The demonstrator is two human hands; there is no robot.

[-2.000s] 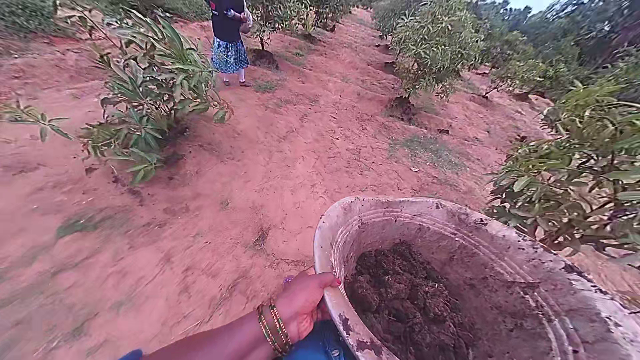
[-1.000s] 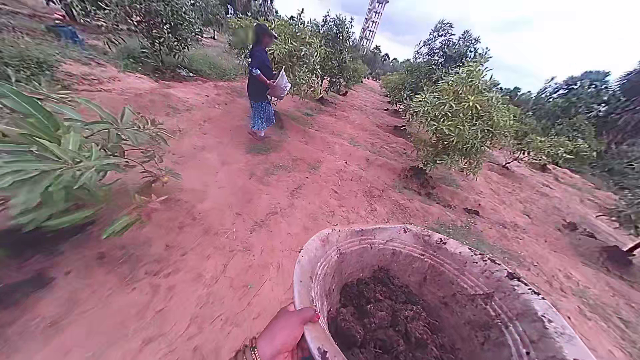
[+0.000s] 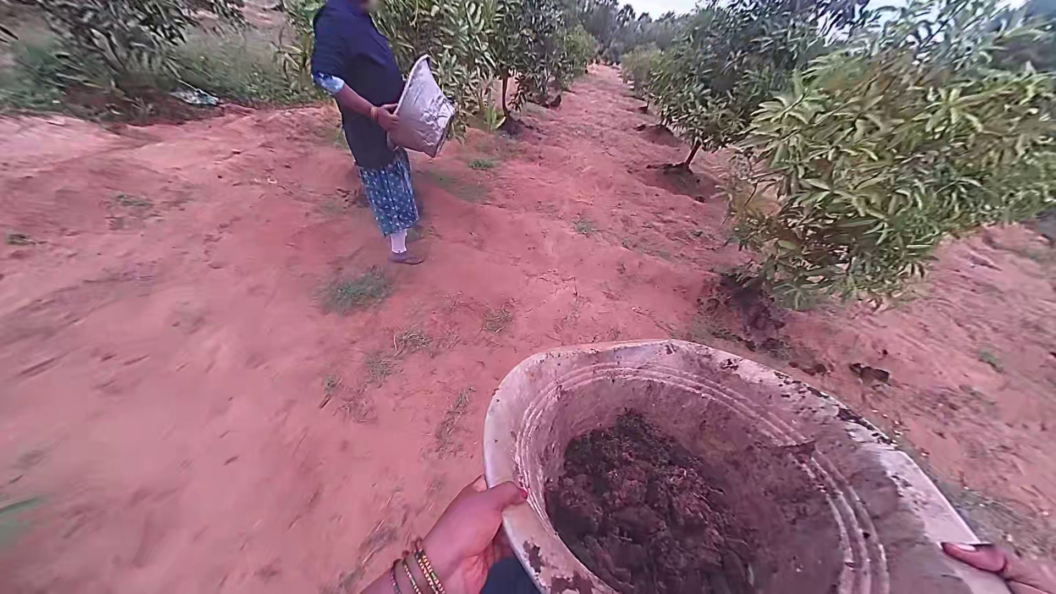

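A wide, pale basin with a dirt-stained rim (image 3: 516,412) fills the lower right of the view, tilted so its inside shows. Dark, clumpy soil or manure (image 3: 643,503) lies in its bottom. My left hand (image 3: 474,532), with bangles at the wrist, grips the near left rim, thumb on top. At the lower right edge, my right hand (image 3: 994,565) holds the right rim; only some fingers show.
Ahead to the left a person (image 3: 359,91) stands side-on with a light-coloured basin (image 3: 423,111). Leafy small trees (image 3: 874,181) line the right, with more trees (image 3: 445,41) behind the person. Reddish bare ground (image 3: 247,371) with grass tufts (image 3: 356,290) runs between.
The person ahead appears nearer than one second ago. My right hand has come into view on the basin's right rim. My left hand keeps its hold. The view has tipped down since one second ago.
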